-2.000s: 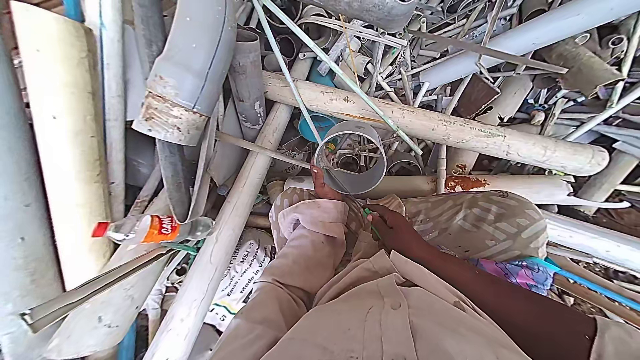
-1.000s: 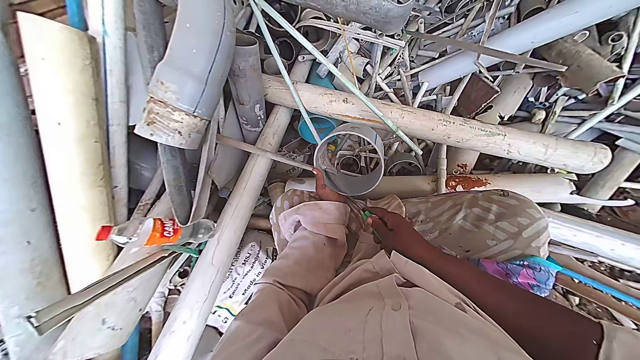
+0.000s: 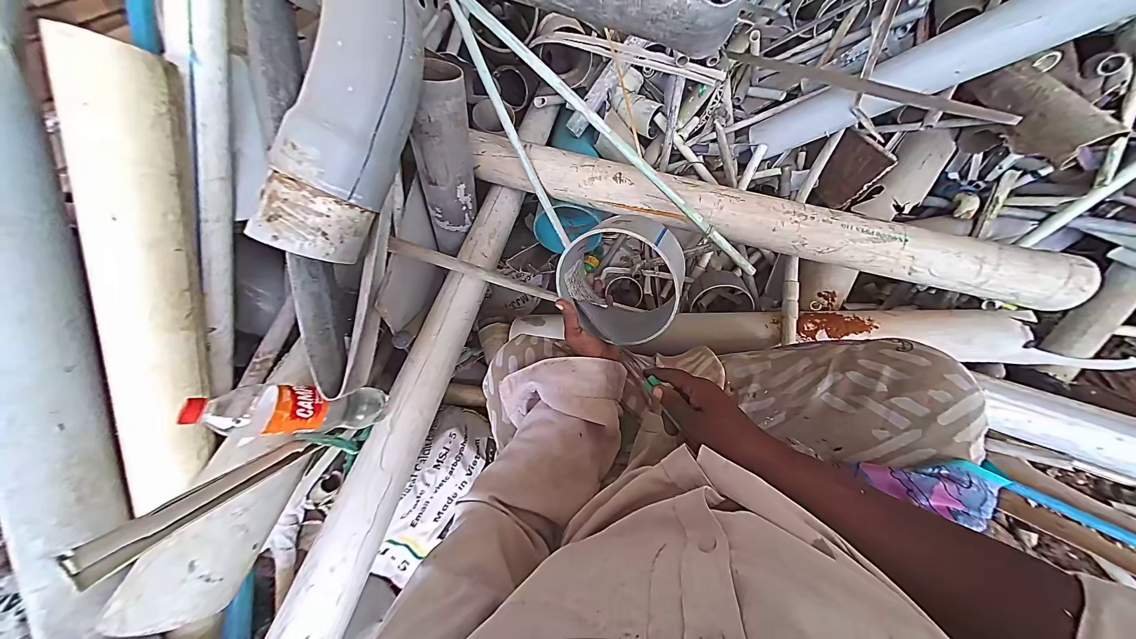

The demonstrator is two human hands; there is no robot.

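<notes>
A short ring of grey plastic pipe [image 3: 667, 306] is held over my lap, its open end facing up. My left hand [image 3: 586, 335] grips the ring at its lower left edge. My right hand [image 3: 701, 404] is closed around the green handle [image 3: 655, 383] of a tool just below the ring; the tool's working end is too small to make out. A thin pale strip [image 3: 475, 271] runs from the left up to the ring's wall beside my left thumb. My patterned trousers [image 3: 852, 390] lie beneath my hands.
Long white pipes [image 3: 781, 226] cross in front of me. A large grey pipe bend [image 3: 342, 115] lies upper left, above a plastic bottle with an orange label [image 3: 293, 409]. A printed sack [image 3: 435, 497] lies beside my left sleeve. Cut pipe scraps [image 3: 932, 177] fill the upper right.
</notes>
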